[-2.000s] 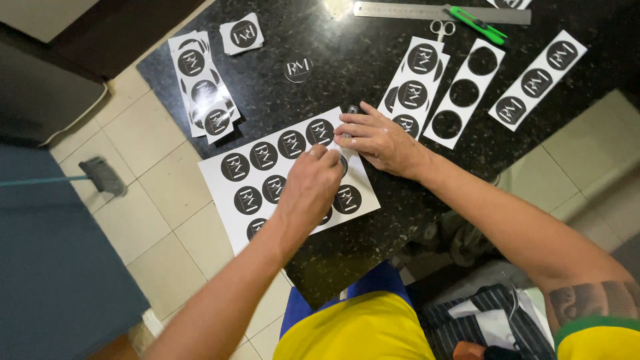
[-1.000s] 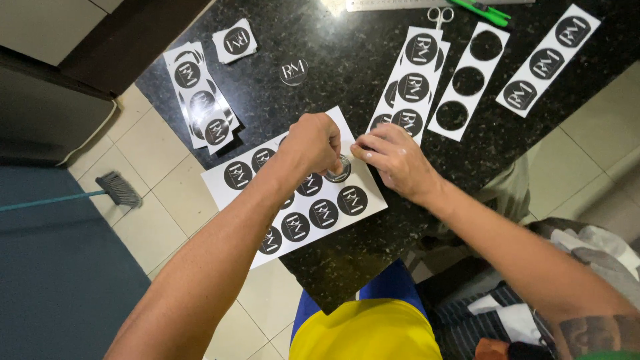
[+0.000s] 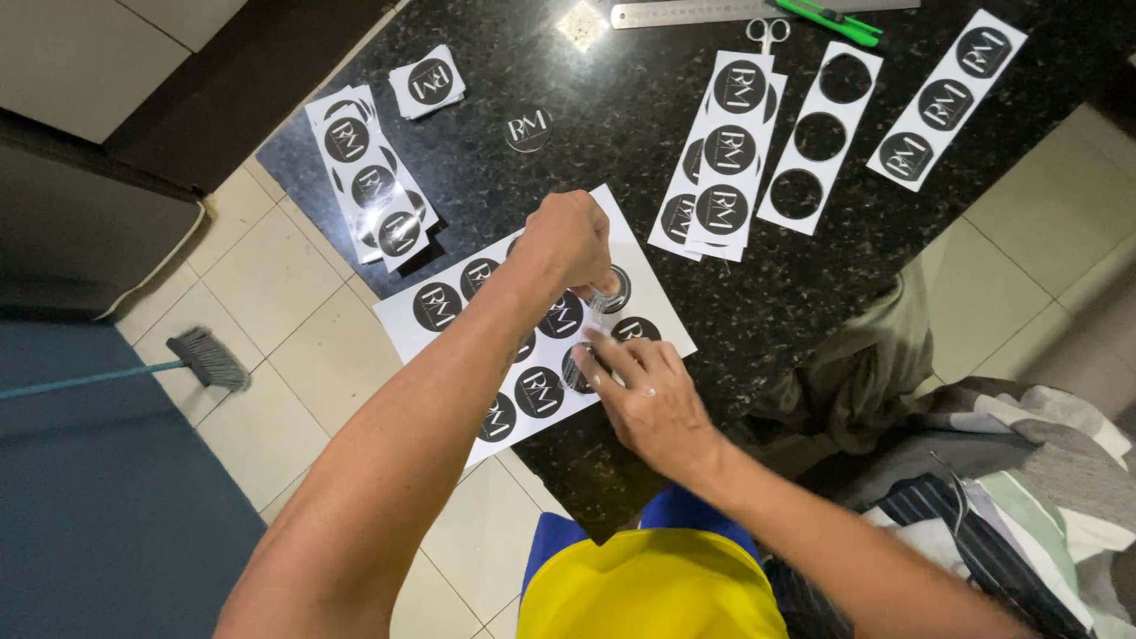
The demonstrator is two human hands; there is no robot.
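Note:
A white sheet of round black stickers [image 3: 539,391] lies slanted on the dark stone counter. Over its upper right part is my left hand [image 3: 572,244], its fingertips pinching a small clear piece of film [image 3: 600,306] beside a round black sticker [image 3: 612,289]. My right hand [image 3: 652,399] is just below, over the sheet's lower right edge. Its fingers are bent and blurred near the film and another black sticker [image 3: 581,368]; whether they hold anything is unclear. My left forearm hides some stickers in the middle of the sheet. The stickers bear white lettering.
Sticker strips [image 3: 373,186] lie at left, near a small stack of square-cut stickers [image 3: 430,82] and a clear disc with lettering [image 3: 529,130]. Rightward are more strips [image 3: 729,151], a strip with dark circles [image 3: 820,138], scissors [image 3: 768,34], a steel ruler [image 3: 683,14] and a green utility knife [image 3: 834,19].
My right hand has moved down from the sheet's upper right side to its lower right edge. My left hand has stayed over the upper right part since a second ago.

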